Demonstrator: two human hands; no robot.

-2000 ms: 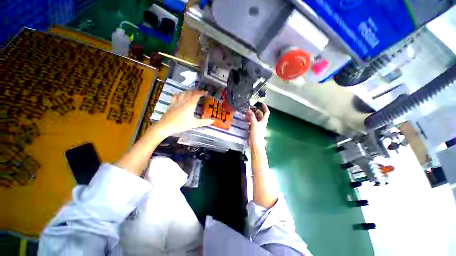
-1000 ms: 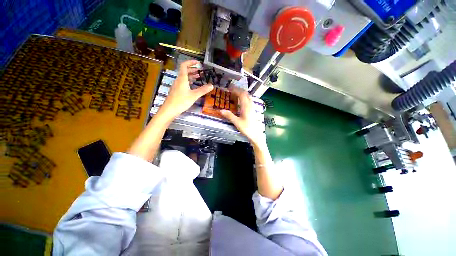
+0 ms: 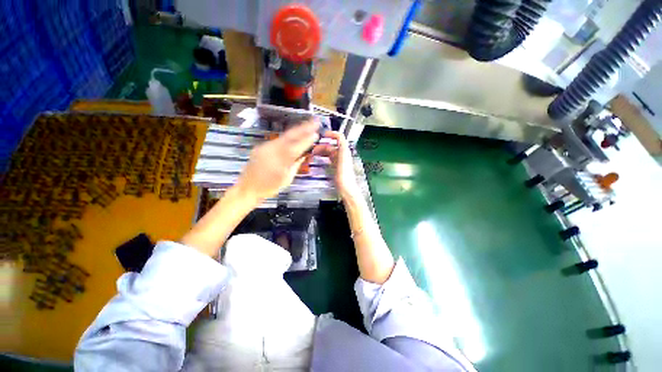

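The orange fixture (image 3: 304, 167) sits on the silver slotted table (image 3: 225, 154), mostly hidden behind my hands. My left hand (image 3: 276, 163) reaches over its left side, fingers close together. My right hand (image 3: 337, 156) is at its right side, fingers bent inward, nearly meeting the left fingertips. Something dark shows between the fingertips, but I cannot tell whether either hand grips it. The machine head with a red tool (image 3: 296, 89) is just behind the hands.
The orange tray (image 3: 109, 254) at left holds rows of dark moulded parts (image 3: 94, 156) and a black phone (image 3: 135, 252). A white squeeze bottle (image 3: 159, 96) stands behind it. A red emergency knob (image 3: 295, 33) is above. The green belt (image 3: 464, 218) at right carries a few dark parts (image 3: 372, 167).
The view has turned, so the machine head shows further left. My hands have come closer together over the fixture and now cover most of it. Its dark slots no longer show clearly.
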